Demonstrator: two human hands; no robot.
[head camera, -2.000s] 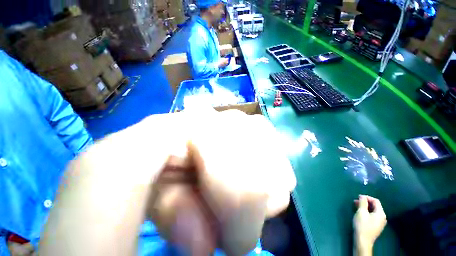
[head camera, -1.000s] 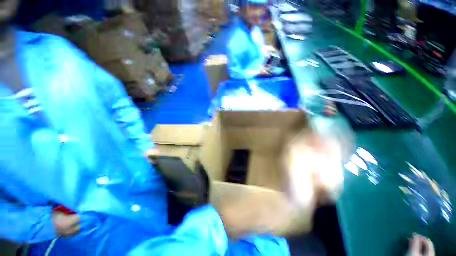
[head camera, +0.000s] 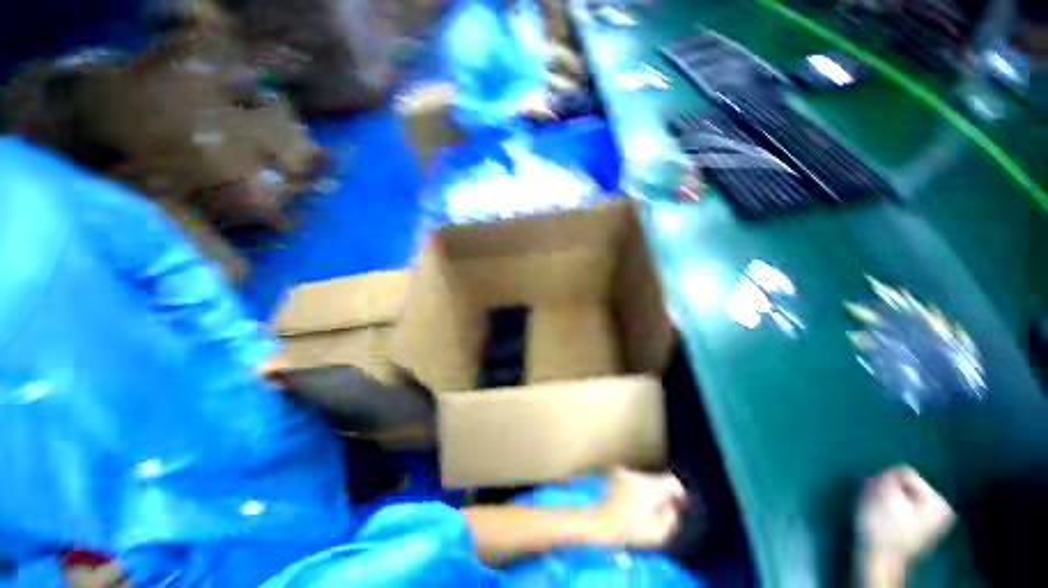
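My left hand (head camera: 641, 509) is blurred, with fingers curled, at the bottom centre in front of the open cardboard carton (head camera: 552, 431). Its forearm comes from a blue sleeve. Whether it holds anything cannot be told. A black item (head camera: 503, 345) lies inside the carton. My right hand (head camera: 904, 517) is curled over the green mat (head camera: 793, 459) at the lower right, also blurred; no held thing can be made out. A loose pile of small pale parts (head camera: 917, 345) lies on the mat beyond it, and a smaller white cluster (head camera: 761, 295) lies to the left.
A person in a blue smock (head camera: 149, 379) stands close at left; another blue-clad person (head camera: 494, 57) is farther off. A blue bin (head camera: 586, 149) with clear bags stands beyond the carton. Two black keyboards (head camera: 793, 149) lie up the bench, by a small red item (head camera: 690, 184) and a green rail (head camera: 954, 121).
A large blurred hand near the camera has cleared the view, uncovering the carton. My left hand is now low in front of it. The view has shifted, and everything is blurred.
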